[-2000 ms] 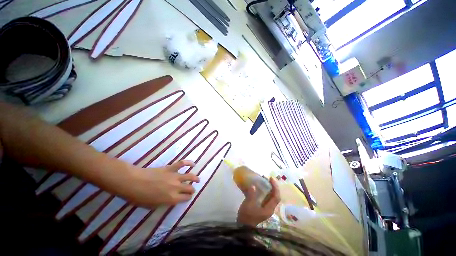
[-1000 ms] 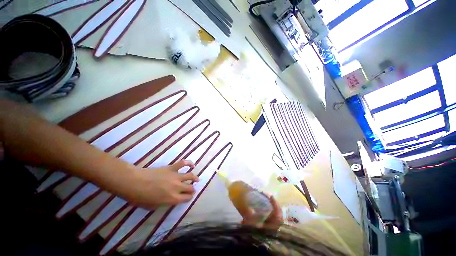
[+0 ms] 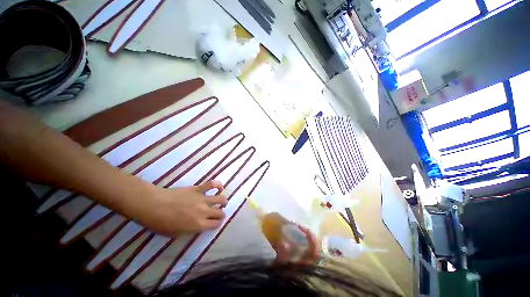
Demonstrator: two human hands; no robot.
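Long pointed strap pieces (image 3: pixel 174 139) with pale centres and dark red-brown rims lie in a fanned row. A plain brown piece (image 3: pixel 139 109) lies at the row's far end. My left hand (image 3: pixel 189 207) rests palm down on the nearer strap pieces, fingers spread and slightly curled. My right hand (image 3: pixel 295 246) is closed around a glue bottle (image 3: pixel 273 227) with amber liquid. Its thin yellow nozzle points at the rim of the nearest strap piece; whether it touches cannot be told. Dark hair hides part of the near edge.
A thick coiled strip (image 3: pixel 75 64) stands at left. A crumpled plastic bag (image 3: pixel 224 51) and glue-stained board (image 3: pixel 276 93) lie beyond the row. A striped set of pieces (image 3: pixel 342 152) and spare glue bottles (image 3: pixel 343 246) lie at right. Grey strips (image 3: pixel 255 14) lie at the far side.
My right hand and the bottle have moved left and down, the nozzle tip shifting along the nearest piece's rim from near its point. My left hand stays on the pieces.
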